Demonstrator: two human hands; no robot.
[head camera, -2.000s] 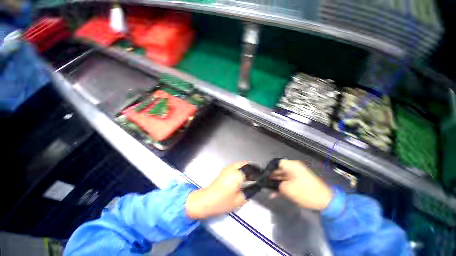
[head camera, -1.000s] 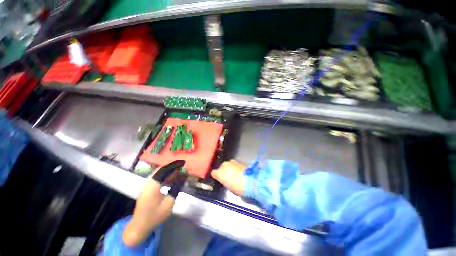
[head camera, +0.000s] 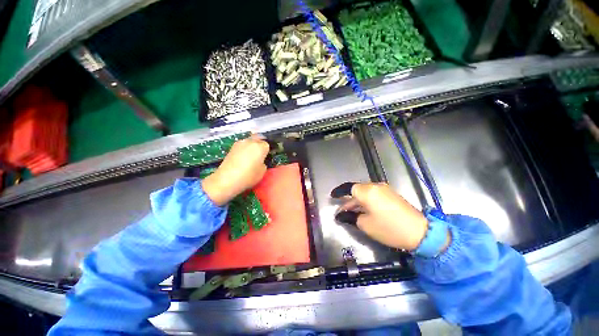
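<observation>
A red sheet (head camera: 282, 223) lies over the board in the black carrier (head camera: 314, 230). Green daughter boards (head camera: 246, 216) lie on the sheet, partly under my left forearm. My left hand (head camera: 242, 167) is at the carrier's far edge, beside the top strip board (head camera: 197, 152); its fingertips are hidden, so I cannot tell whether it holds anything. My right hand (head camera: 381, 213) is right of the carrier over the metal plate, black finger cots on, thumb and finger apart, nothing seen between them.
Bins of silver parts (head camera: 236, 82), cream parts (head camera: 305, 59) and green parts (head camera: 384, 39) stand on the shelf behind the rail. A coiled blue cord (head camera: 348, 75) runs down to my right wrist. Red sheets (head camera: 39, 134) are stacked at left. Pallet clips (head camera: 246, 279) line the near edge.
The view has shifted toward the bins. My left hand has moved from the carrier's near edge to its far edge. My right hand has moved off the carrier's near right corner to the right.
</observation>
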